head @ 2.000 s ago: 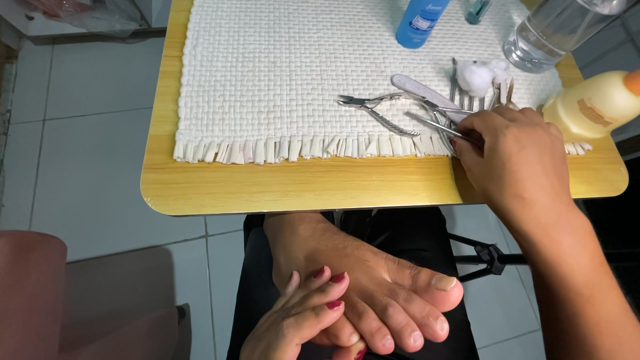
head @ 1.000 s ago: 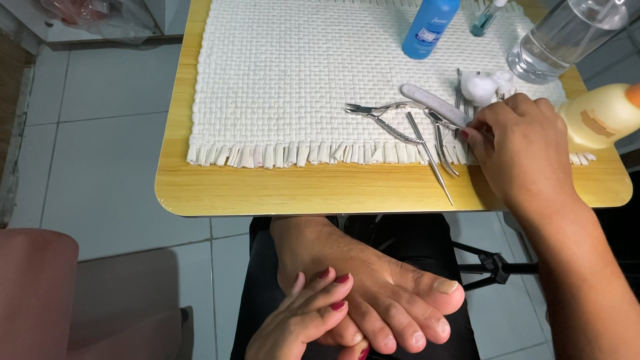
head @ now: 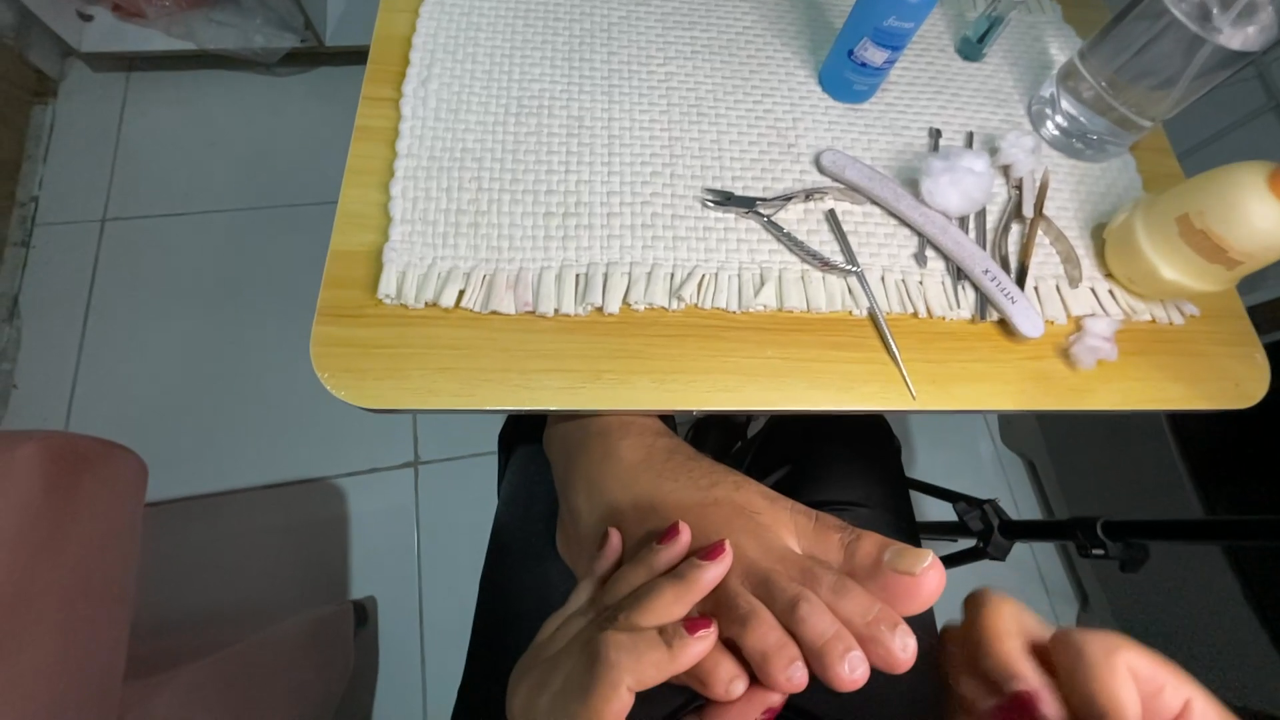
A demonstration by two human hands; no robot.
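A person's bare foot [head: 740, 540] rests on dark-clothed legs below the table. My left hand [head: 630, 630], with red nails, holds the foot near its little toe. My right hand [head: 1060, 665] is blurred at the lower right, beside the big toe; its fingers are curled, and whether it holds something cannot be told. On the white woven mat [head: 560, 150] lie cuticle nippers [head: 790, 225], a nail file [head: 935, 240], several metal tools and a cotton ball [head: 957, 182]. A thin metal tool [head: 870, 300] extends over the mat's fringe onto the wood.
The wooden table [head: 600, 365] spans the top. A blue bottle [head: 872, 50], a clear bottle [head: 1110, 90] and a cream-coloured bottle [head: 1195, 235] stand toward its right. A small cotton piece [head: 1093, 342] lies near the front edge. A black stand [head: 1070, 530] is at the right.
My right hand has moved from the tools on the mat down to beside the toes. The thin metal tool, in that hand two seconds ago, was let go and lies on the table. The left hand stays on the foot.
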